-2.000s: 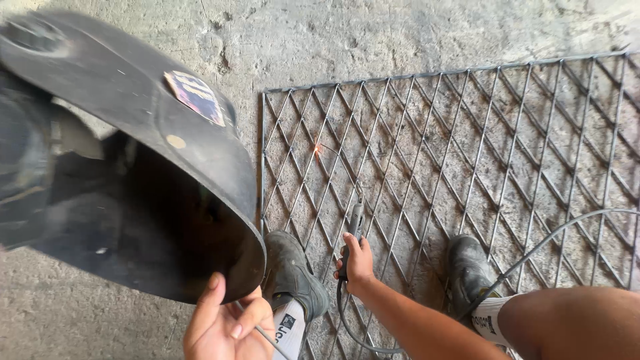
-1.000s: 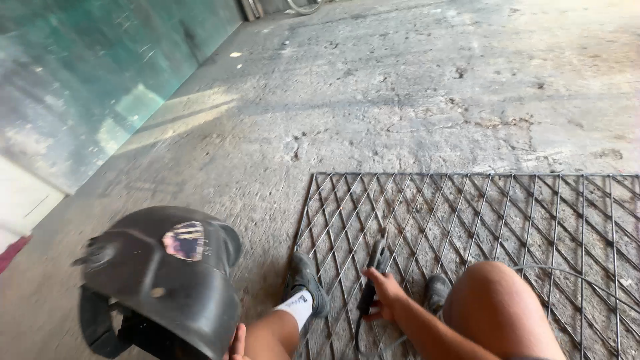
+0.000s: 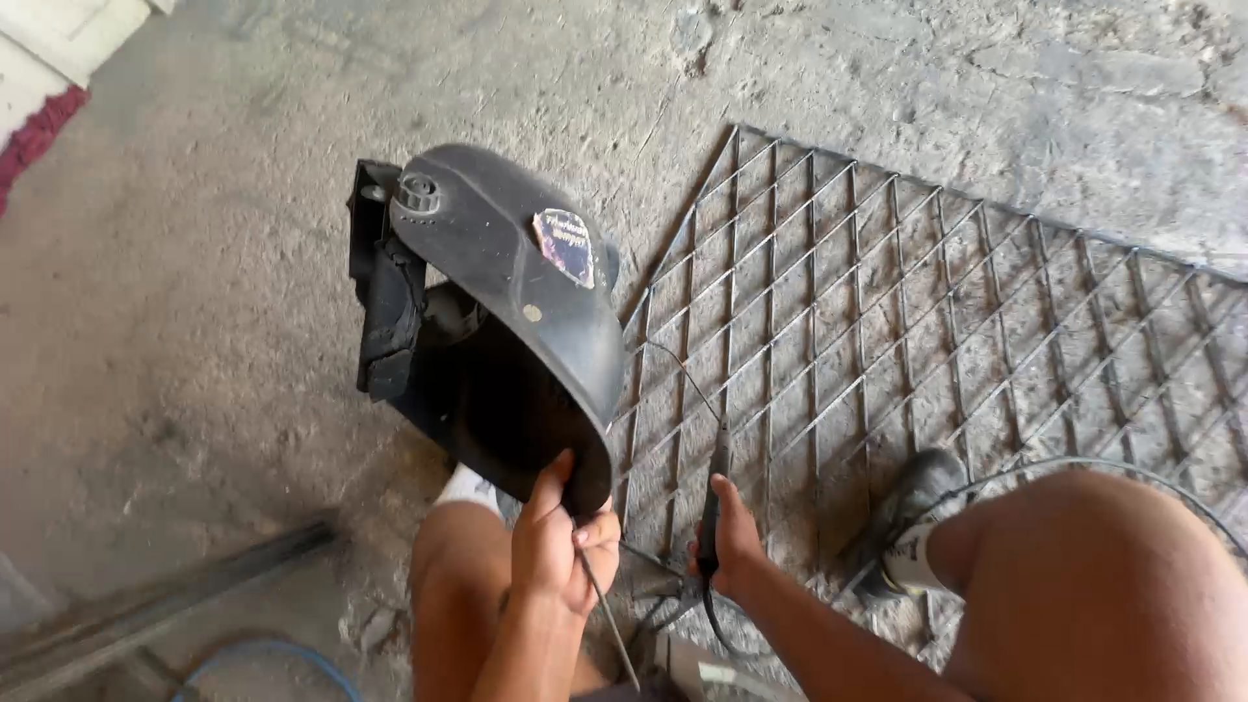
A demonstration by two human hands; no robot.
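My left hand [image 3: 565, 546] grips the lower edge of a black welding helmet [image 3: 507, 263], thumb on its inner side. A thin metal rod [image 3: 607, 619] also sits between the fingers of that hand and points down toward me. In my right hand [image 3: 726, 541] is a black electrode holder [image 3: 719, 478]. From its tip a thin bent welding electrode [image 3: 682, 370] reaches up and left over a diamond-pattern metal grille [image 3: 814, 322] lying on the concrete floor. No spark or glow shows at the electrode.
My booted foot [image 3: 921, 487] stands on the grille at the right, with a cable [image 3: 1092, 463] passing over it by my knee. Metal bars [image 3: 175, 604] and a blue hose [image 3: 268, 645] lie at the lower left. A dark red cloth [image 3: 39, 136] is at the upper left edge.
Two seconds ago an orange glow showed at the electrode's end on the grille; now none shows. Both hands still hold their things. The view has swung noticeably.
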